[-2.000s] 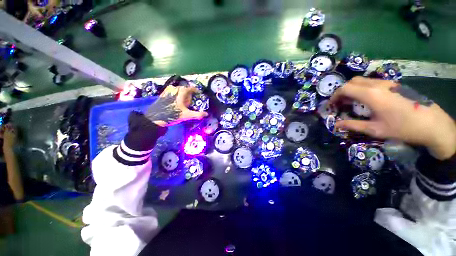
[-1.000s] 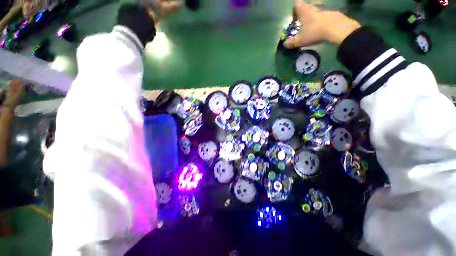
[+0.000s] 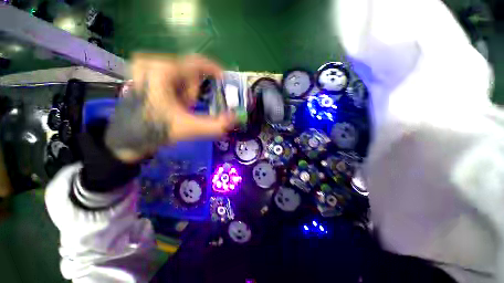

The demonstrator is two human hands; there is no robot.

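Observation:
My left hand [image 3: 166, 102] is blurred above the blue tray [image 3: 182, 213]. Thumb and fingers are curled around a blurred light unit [image 3: 233, 98], with a pale disc [image 3: 271, 104] beside it. My right hand is out of the picture; only its white sleeve [image 3: 425, 121] shows, covering the right side. On the dark table lie several circuit boards [image 3: 278, 149] and round bases with pale faces [image 3: 264, 174]. One board glows pink [image 3: 225, 178], one glows blue [image 3: 322, 106]. One base [image 3: 189, 190] lies in the tray's near right part.
The green belt [image 3: 260, 33] runs beyond the table. A pale diagonal bar [image 3: 66, 41] crosses the upper left, with dark units behind it. Dark round housings [image 3: 57, 146] are piled left of the tray. Blue lights [image 3: 314, 227] glow near my dark clothing.
My left hand has come back from over the belt to above the tray, now with a unit. My right hand, earlier on a unit over the belt, has left the picture.

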